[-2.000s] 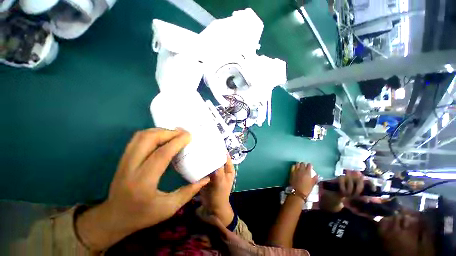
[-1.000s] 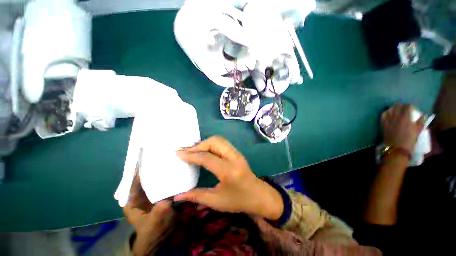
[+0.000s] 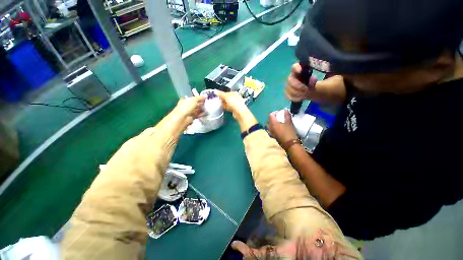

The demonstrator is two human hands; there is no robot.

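Note:
My left hand (image 3: 192, 107) and my right hand (image 3: 231, 103) reach far forward and hold a white camera housing (image 3: 207, 122) between them, beside the metal post. The housing's upper end shows a small dark area; its details are too small to tell. Closer to me, partly behind my left sleeve, two open camera heads with circuit boards, one on the left (image 3: 162, 221) and one on the right (image 3: 193, 210), lie face up on the green bench (image 3: 216, 172). A white shell (image 3: 173, 186) with a dark part inside lies just beyond them.
A neighbouring worker on the right holds a dark screwdriver (image 3: 304, 76) over a white unit (image 3: 307, 127). A black box (image 3: 223, 77) and yellow-and-white parts (image 3: 254, 87) are beyond my hands. A metal post (image 3: 167, 45) stands behind the housing. White pieces (image 3: 30, 249) lie at lower left.
The view has swung toward the neighbour. My hands have moved from the near bench edge to far forward, with a white housing between them. The open heads now appear lower in view.

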